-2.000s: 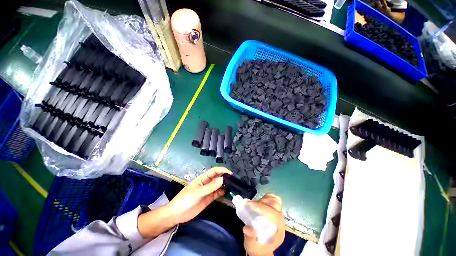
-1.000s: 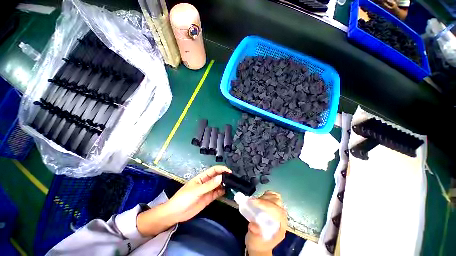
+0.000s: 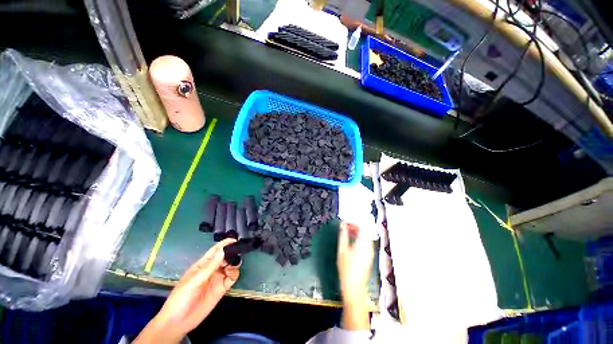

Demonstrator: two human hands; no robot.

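Observation:
My left hand (image 3: pixel 205 279) holds a black tube-like part (image 3: pixel 242 248) by its near end, close to the bench's front edge. My right hand (image 3: pixel 355 262) is blurred, with its fingertips at the lower edge of the white wipe (image 3: pixel 355 201). Whether it holds the squeeze bottle cannot be made out. A loose heap of small black inserts (image 3: pixel 296 215) lies just beyond the held part. Several black tubes (image 3: pixel 230 218) lie side by side left of the heap.
A light blue basket (image 3: pixel 235 144) of inserts stands behind the heap. A pink flask (image 3: pixel 178 97) stands beside the metal post. A plastic-lined box of black housings (image 3: pixel 37 195) is at left. A white-covered board (image 3: pixel 437 255) at right bears slanting black parts (image 3: pixel 420 178). A dark channel lies beyond.
The view has swung to the right. My right hand and the white bottle have left the black tube, and the hand is now over by the wipe. My left hand still holds the tube.

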